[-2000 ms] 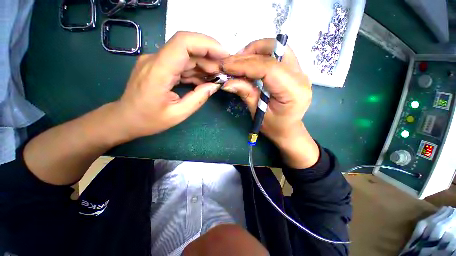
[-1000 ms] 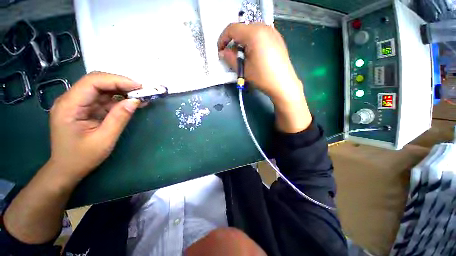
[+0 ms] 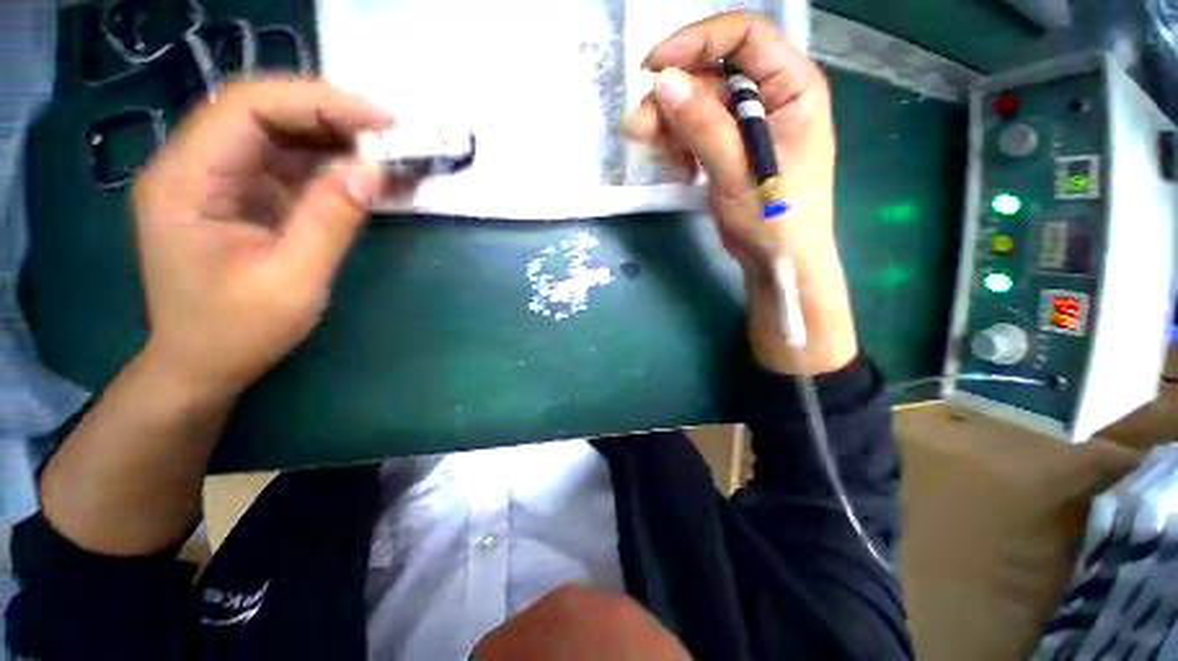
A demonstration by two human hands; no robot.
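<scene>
My left hand [image 3: 246, 213] holds a watch case frame [image 3: 433, 152] by its side between thumb and fingers, over the white tray's near left part. The frame looks silver with a dark end and is blurred. My right hand [image 3: 762, 168] holds a black pen tool [image 3: 752, 127] with pale bands, a brass fitting and a blue ring, lying against the palm. Its thumb and forefinger are pinched together over the tray's right side; whether a tiny part is between them I cannot tell. A loose pile of tiny silver parts [image 3: 568, 278] lies on the green mat [image 3: 439, 349].
The white tray [image 3: 504, 200] lies ahead, with tiny parts in it. Loose frames [image 3: 127, 145] lie at the upper left. A small dark scrap [image 3: 629, 270] is beside the pile. A control box [image 3: 1033, 258] stands at the right. A thin hose [image 3: 827, 452] runs over my right forearm.
Two seconds ago both hands were together at a small part. They have since parted. In the last second, my right hand has turned, showing pinched fingertips, and the left has lifted the frame over the tray.
</scene>
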